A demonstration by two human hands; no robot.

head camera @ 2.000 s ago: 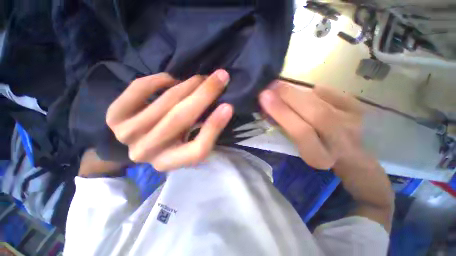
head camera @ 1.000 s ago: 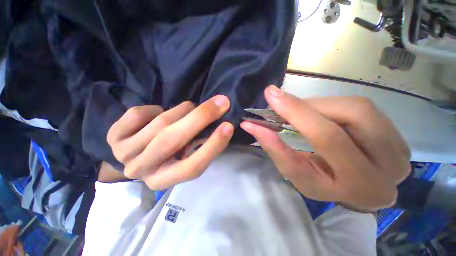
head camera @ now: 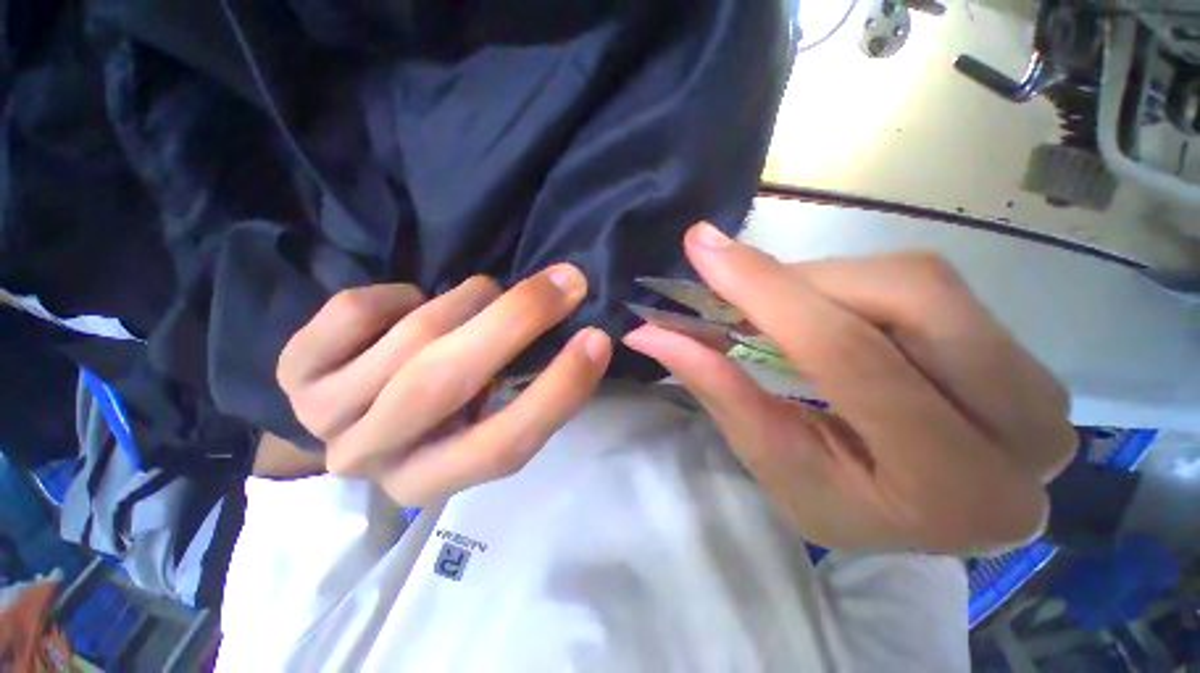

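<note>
A dark navy garment [head camera: 487, 145] fills the left and upper middle of the view. My left hand [head camera: 441, 381] pinches its lower edge between thumb and forefinger; the pinched part is mostly hidden by the fingers. My right hand [head camera: 882, 394] holds small metal thread snips [head camera: 698, 313] between thumb and fingers. The two blades are apart and point left towards the garment, a short way from my left fingertips. A pale green-yellow part shows behind the blades. The rest of the snips is hidden in the palm.
The cream sewing machine bed [head camera: 895, 145] lies at the upper right, with a ribbed knob [head camera: 1069, 175] and spring above it. Its pale front edge [head camera: 961, 296] runs behind my right hand. A blue crate [head camera: 1011, 579] shows at lower right. Pale cloth hangs at lower left.
My right hand has come off the garment's edge and turned, showing the snips. Since one second ago the dark bit between the blades is gone. My left hand keeps its pinch.
</note>
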